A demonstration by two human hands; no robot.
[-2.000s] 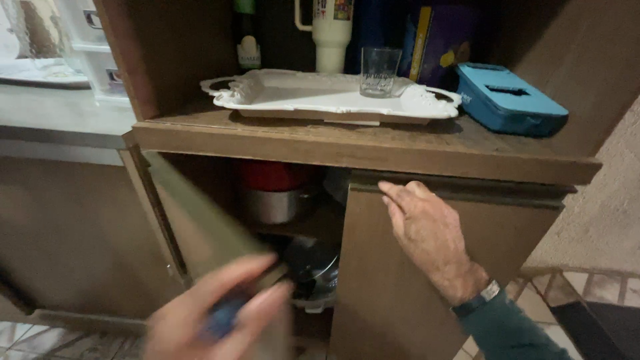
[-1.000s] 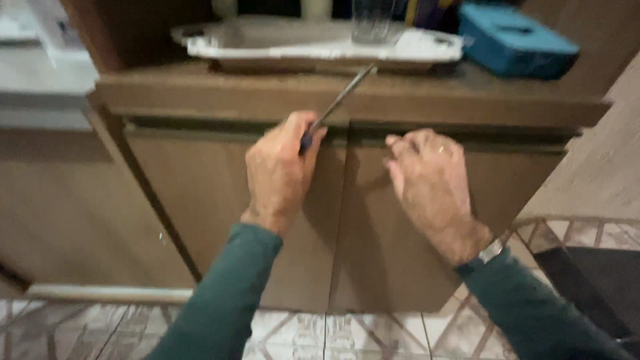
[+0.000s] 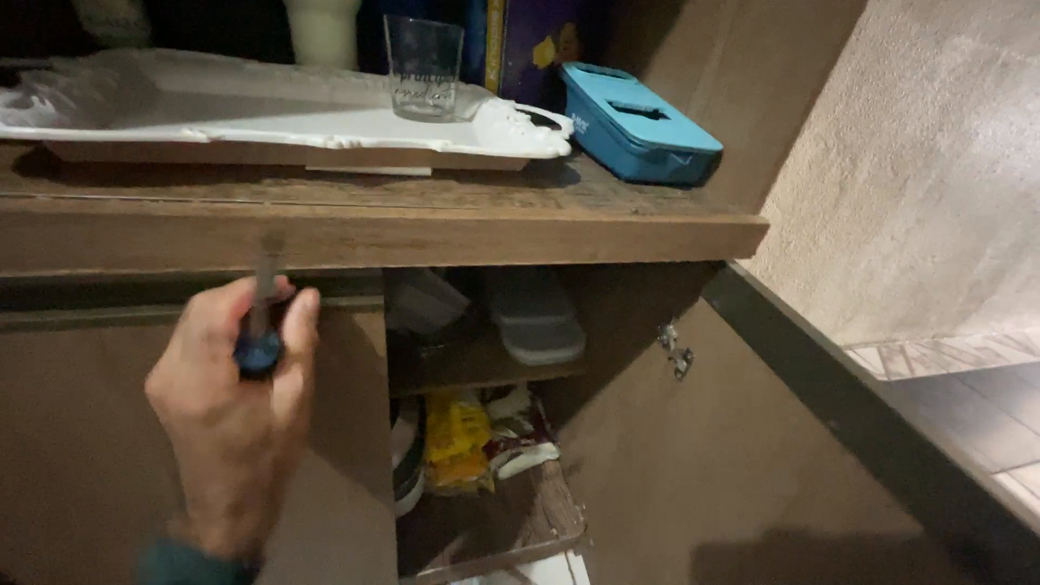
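My left hand (image 3: 236, 398) grips a screwdriver (image 3: 258, 353) by its dark blue handle, in front of the top edge of the left cabinet door (image 3: 146, 455), which is closed. The screwdriver's shaft is blurred and points up. The right cabinet door (image 3: 731, 455) stands open, with a metal hinge (image 3: 676, 351) on its inner face. Inside the cabinet, a plastic container (image 3: 536, 317) lies on the upper shelf. Below it are a yellow packet (image 3: 457, 439) and a dark red and white packet (image 3: 520, 435). My right hand is out of view.
Above the doors, the wooden shelf (image 3: 487, 236) holds a white ornate tray (image 3: 268, 134) with a clear glass (image 3: 424, 69) on it. A blue lidded box (image 3: 642, 122) sits to the right. A textured wall (image 3: 918, 179) rises beyond the cabinet.
The right door, closed one second ago, is now open. My right hand, at its top edge before, has left the view. My left hand still holds the screwdriver. The view has moved closer.
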